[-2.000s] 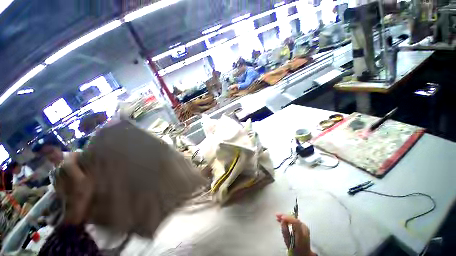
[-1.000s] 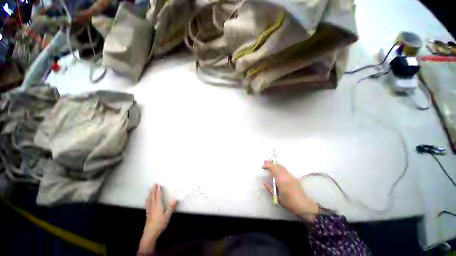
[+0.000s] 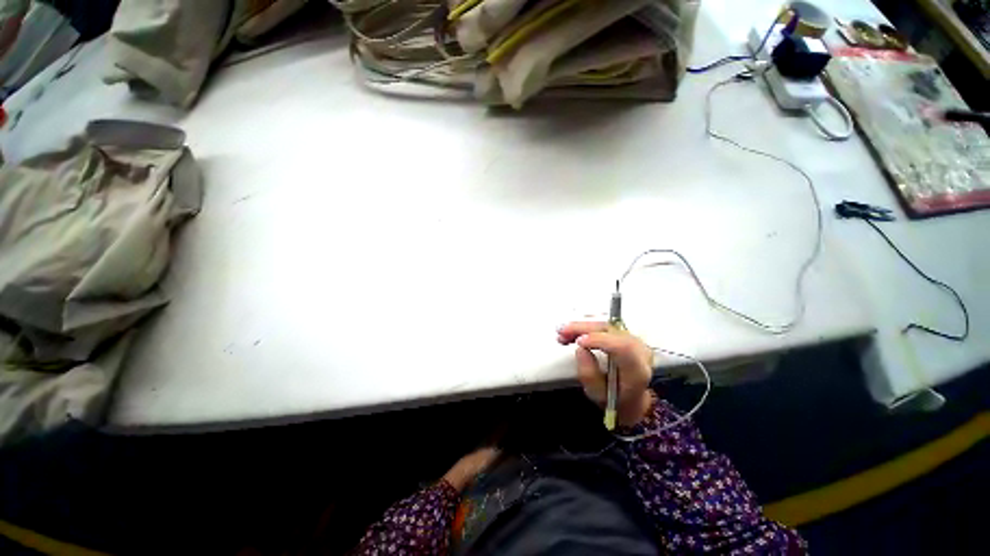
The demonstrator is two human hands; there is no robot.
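Note:
My right hand [image 3: 619, 364] holds a pencil-sized corded tool [image 3: 613, 396] just over the table's front edge, its thin metal tip pointing away from me. Its thin pale cord [image 3: 801, 272] curls across the white table [image 3: 358, 272]. My left hand [image 3: 472, 467] is low at my lap, below the table edge. Its fingers fade into the dark, so what they do is hidden. A stack of beige bags [image 3: 565, 49] with yellow lines and looped straps lies at the far middle.
More beige bags [image 3: 87, 228] lie at the left edge. At the right are a black plug [image 3: 801, 57] in a white block, a tape roll [image 3: 808, 17], a red-edged board [image 3: 923, 130] and a small black corded tool [image 3: 865, 211].
The view has shifted. My left hand has moved from the table edge down to my lap. My right hand still holds the pen-like tool, now with its cord looping beside the wrist.

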